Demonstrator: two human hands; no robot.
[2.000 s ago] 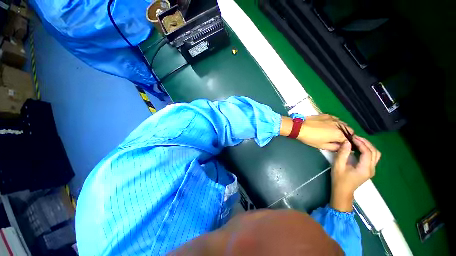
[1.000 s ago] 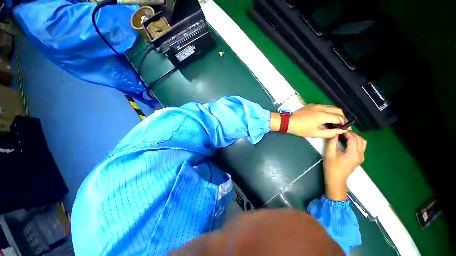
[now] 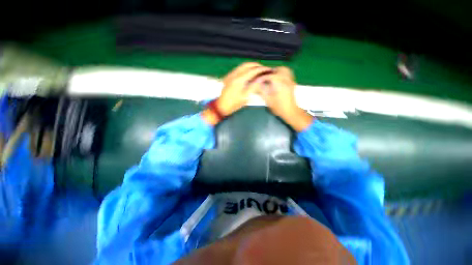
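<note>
The frame is blurred. My left hand (image 3: 238,89), with a red band at the wrist, and my right hand (image 3: 282,93) meet at the fingertips over the white edge rail (image 3: 145,84). A thin dark piece (image 3: 265,73), perhaps the tweezers, shows between the fingers, on my left hand's side. My right fingers are bent against it. Blur and the fingers hide whether they grip anything and whether a small part is pinched there.
Long black trays (image 3: 207,37) lie on the green belt (image 3: 341,62) beyond the rail. A small blurred unit (image 3: 405,67) is on the belt at the right. The dark-green bench (image 3: 155,121) runs below the rail. A blurred black box (image 3: 77,129) stands at the left, beside blue cloth.
The view has swung, so rail and belt now run across the top and the black box sits at the left. My hands remain together over the rail.
</note>
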